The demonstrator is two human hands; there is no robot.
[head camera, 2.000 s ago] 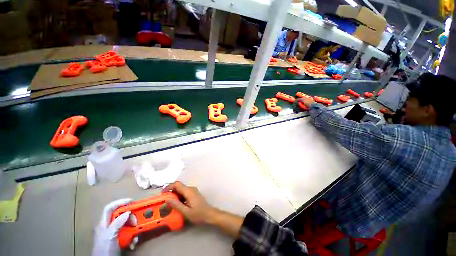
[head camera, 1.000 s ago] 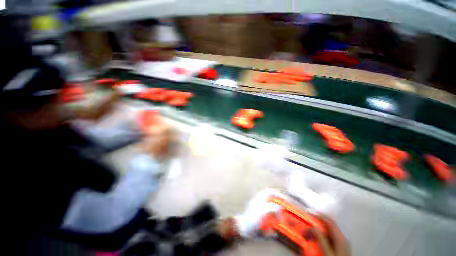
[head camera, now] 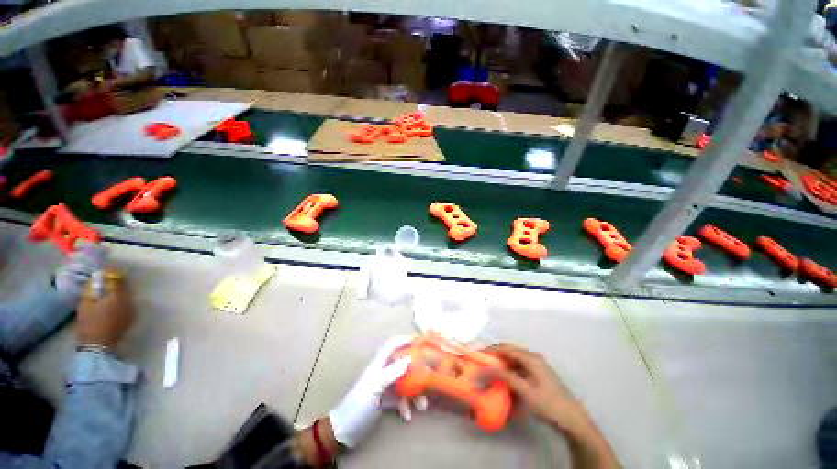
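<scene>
An orange controller shell [head camera: 454, 374] is held low above the bench in front of me. My left hand [head camera: 374, 389], in a white glove, grips its left end. My bare right hand [head camera: 541, 389] holds its right end, with the fingers over the top edge. A crumpled white cloth [head camera: 451, 313] lies on the bench just behind the shell. A translucent white bottle [head camera: 387, 275] with its round clear lid open stands beside the cloth, near the belt edge.
The green belt [head camera: 367, 211] carries spaced orange shells. A left neighbour's hands [head camera: 103, 316] hold another shell and a yellow-handled tool. A yellow cloth [head camera: 242, 289], clear bottle [head camera: 237, 254] and white stick [head camera: 172, 362] are at left. A white frame post [head camera: 707, 169] rises at right.
The view has swung left, then partly back right, and is sharper now. The right neighbour has left the view and the left neighbour shows. Both my hands still hold the shell.
</scene>
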